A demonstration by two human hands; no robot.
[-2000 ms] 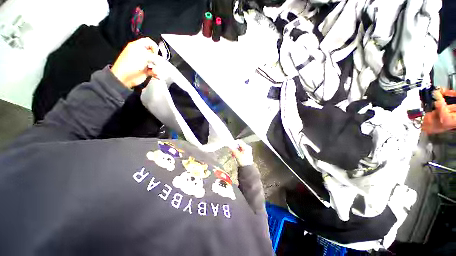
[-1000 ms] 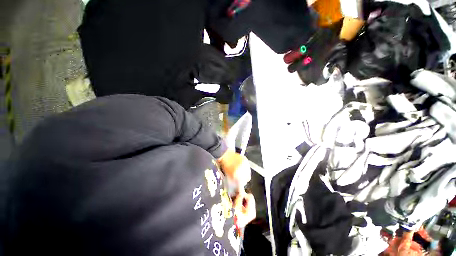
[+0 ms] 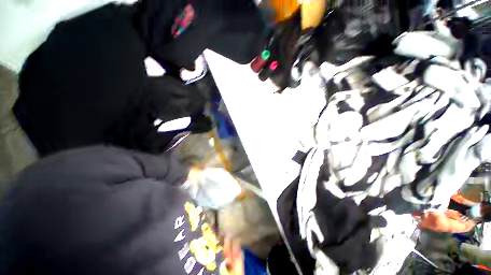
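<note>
A small white cloth piece (image 3: 218,187) hangs in front of the dark grey sweatshirt, left of the table edge, and is blurred. My left hand (image 3: 195,176) is at its upper left end and grips it, partly hidden by the cloth and glare. My right hand (image 3: 232,259) is low in the picture, blurred and cut by the bottom edge, with only fingers showing. It is apart from the white piece, and whether it holds anything cannot be told.
The white table (image 3: 253,118) bears a large heap of white and black garments (image 3: 371,145). Spools (image 3: 259,64) stand near its far corner. Large black cloth shapes (image 3: 81,80) lie at upper left. Another person's hand (image 3: 447,219) is at the right. Something blue (image 3: 254,263) shows below.
The view has turned. The white piece, earlier a long band stretched between both hands, now shows small at my left hand. My right hand is now lower and apart from my left.
</note>
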